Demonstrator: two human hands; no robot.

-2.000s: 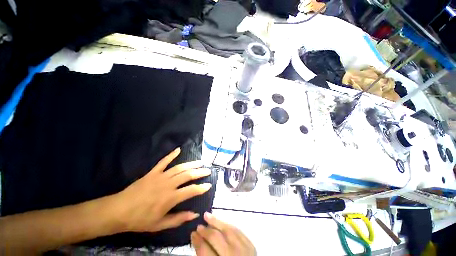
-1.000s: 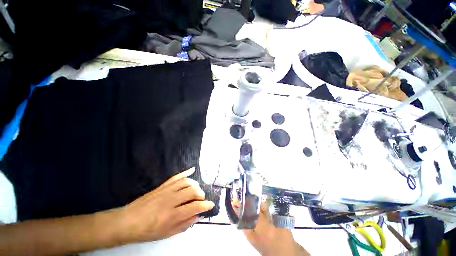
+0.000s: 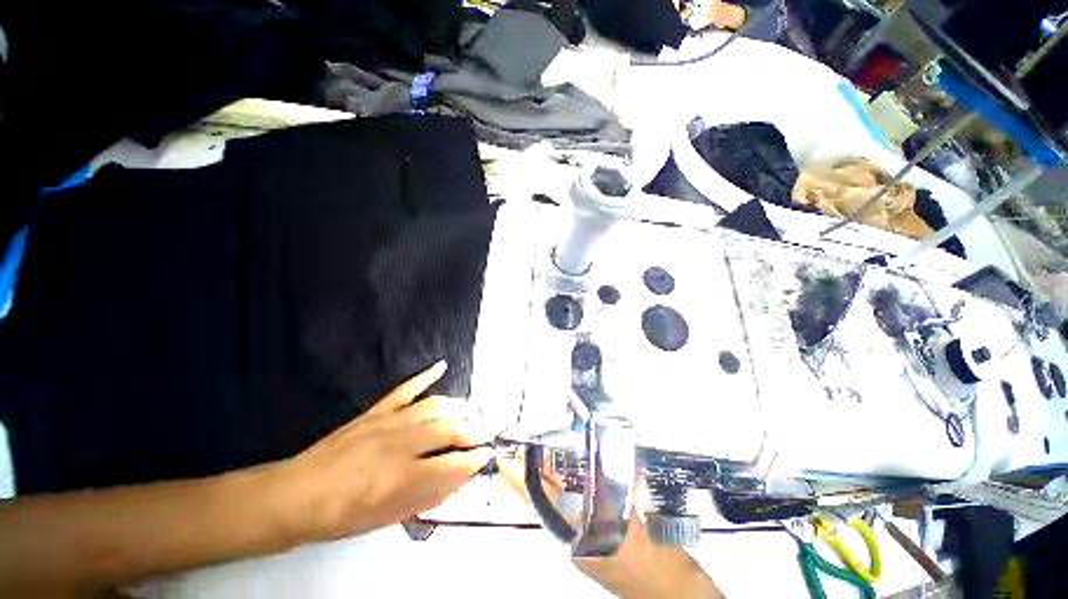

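A large black fabric panel (image 3: 258, 304) lies on the table left of the sewing machine (image 3: 691, 398). My left hand (image 3: 387, 456) lies on the panel's lower right part, fingers towards the needle area, thumb spread. My right hand (image 3: 638, 562) is partly hidden behind the shiny curved guard (image 3: 603, 491) under the machine head; some of its fingers show left of the guard, and I cannot tell if they hold anything. The needle and presser foot are hidden. An upright grey-white tube (image 3: 593, 222) stands on the head.
Scissors with green and yellow handles (image 3: 864, 550) and a thin brown-handled tool (image 3: 914, 548) lie right of my right hand. A small dark tray (image 3: 761, 505) is partly under the head. Grey and black cloth (image 3: 504, 88) is heaped behind; tan scraps (image 3: 855, 193) lie in the white recess.
My right hand has moved right, from the panel's corner to under the machine head. The panel has shifted away from me, its lower edge now near my left hand. My left hand stays on it.
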